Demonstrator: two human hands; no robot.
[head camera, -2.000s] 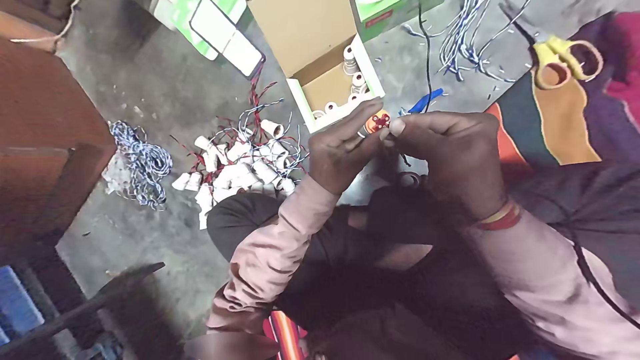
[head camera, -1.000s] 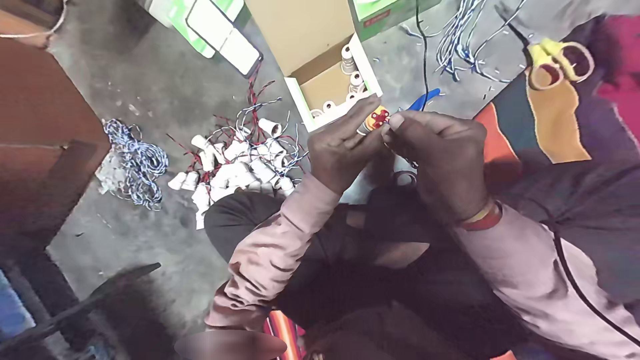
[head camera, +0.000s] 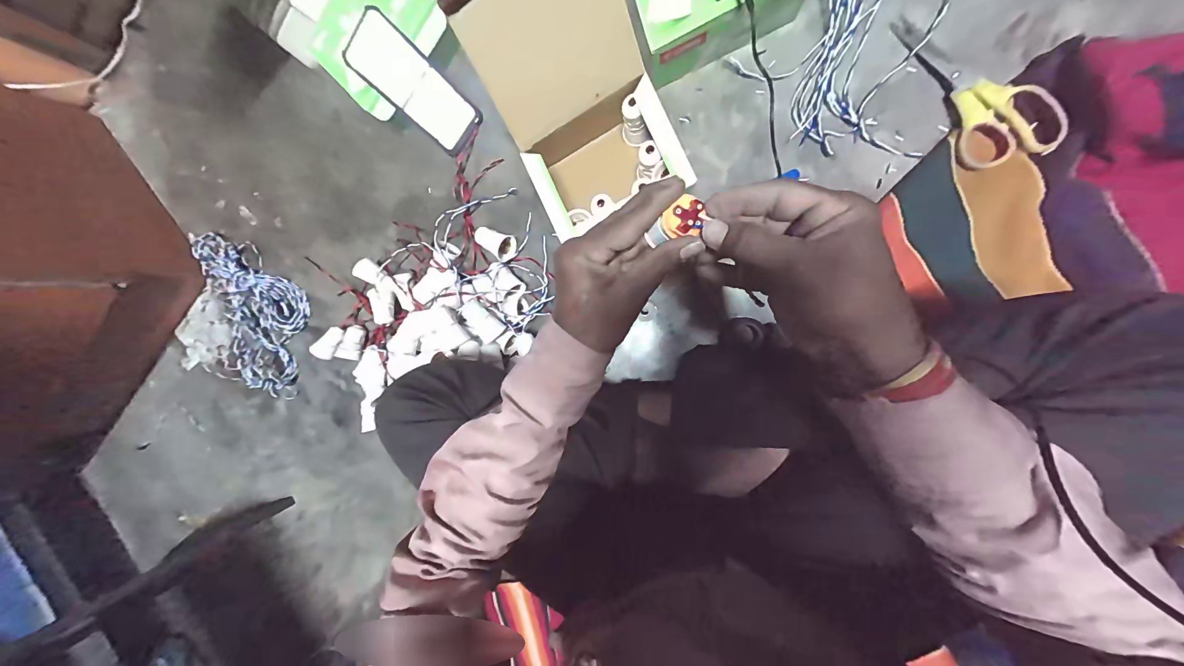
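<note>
A small round part with an orange and red face (head camera: 684, 216) is pinched between the fingers and thumb of my left hand (head camera: 615, 264). My right hand (head camera: 814, 268) has its thumb and fingertips against the right edge of that part; whether they grip a wire or something else small is hidden. Just behind my hands stands an open cardboard box (head camera: 592, 166) with several small white cylindrical parts inside. To the left of my left hand lies a pile of white holders (head camera: 444, 324) with red, blue and white twisted wires.
A bundle of blue-and-white wire (head camera: 250, 314) lies on the floor at left, more wires (head camera: 828, 83) at the top right. Yellow-handled scissors (head camera: 1008, 120) rest on a striped cloth (head camera: 1008, 222). A phone (head camera: 412, 79) lies beyond the pile. A wooden piece of furniture (head camera: 83, 277) borders the left.
My right hand has shifted slightly at the small part, its fingers now a little more extended over it. My left hand keeps its hold.
</note>
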